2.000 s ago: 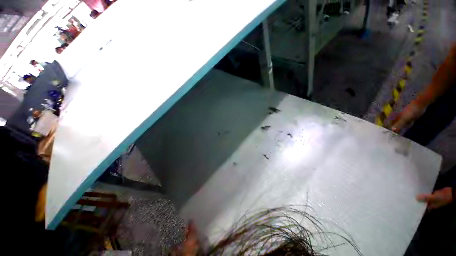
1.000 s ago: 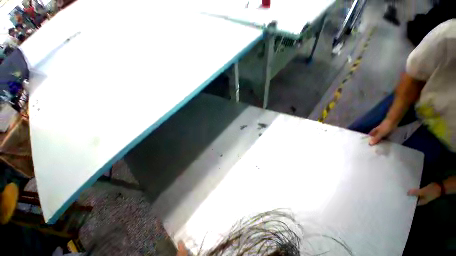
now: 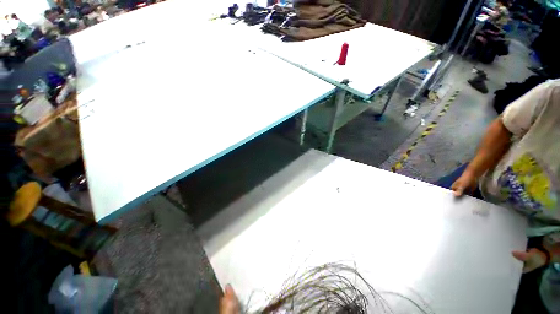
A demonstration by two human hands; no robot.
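Observation:
The pale grey-white table board (image 3: 368,227) lies roughly level, lower than the work table (image 3: 202,104) with the blue-green edge; its far left part is in shadow beneath that table. My left hand (image 3: 229,302) shows only as a few fingers at the bottom edge of the picture, gripping the board's left edge. My right hand is not in view. Another person's hand (image 3: 462,186) holds the far edge at the right, and a second hand (image 3: 531,259) holds the right edge. Dark strands of hair hide part of the near board.
Beyond the work table, an adjoining table carries a red thread cone (image 3: 343,54) and a pile of brown garments (image 3: 322,21). Yellow-black tape (image 3: 423,136) runs along the floor at the right. A brown wooden item with a yellow disc (image 3: 24,203) and a pale plastic bag (image 3: 81,293) are at the left.
The view has tilted up, bringing the red cone and brown garments fully in. More of the other person shows at the right. The board is still held at its left, far and right edges.

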